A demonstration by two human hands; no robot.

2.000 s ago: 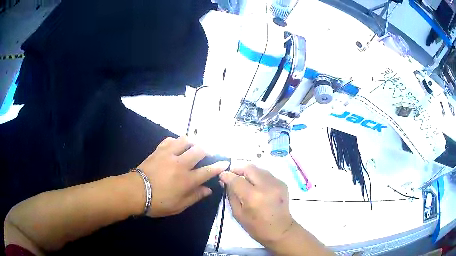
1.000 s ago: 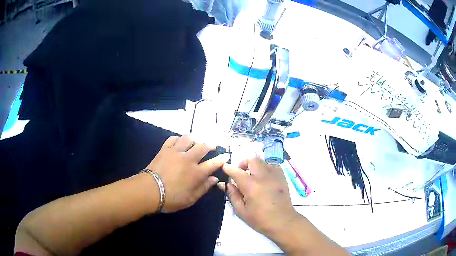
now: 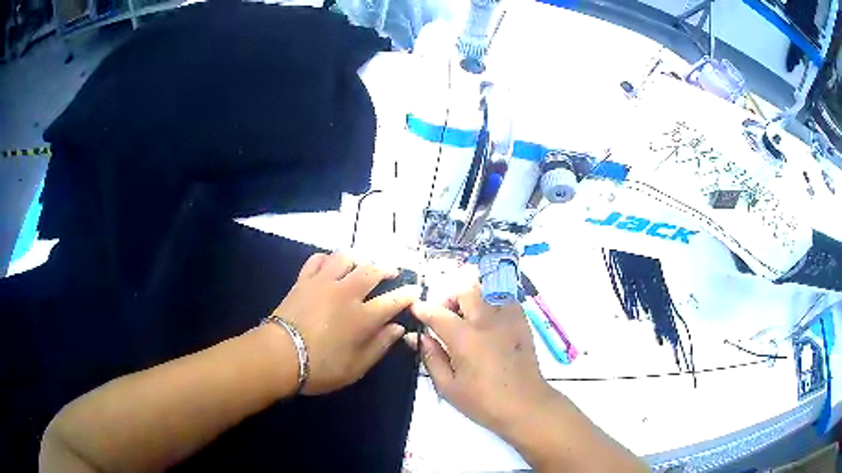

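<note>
A large black fabric panel covers the left of the table. My left hand lies flat on it with fingers spread, fingertips at its right edge just below the needle area. My right hand pinches the fabric edge between thumb and forefinger, touching my left fingertips. The white sewing machine head stands just beyond. Its presser foot is close above my fingertips; glare hides whether the edge lies under it.
A black panel stack lies at the back left. Right of the needle are a pink and blue tool and a bunch of black strips. A grey marked band runs along the front edge.
The view has shifted, so the machine head appears further left. Both hands have moved slightly closer to the presser foot since the oldest frame; they stay together at the fabric edge.
</note>
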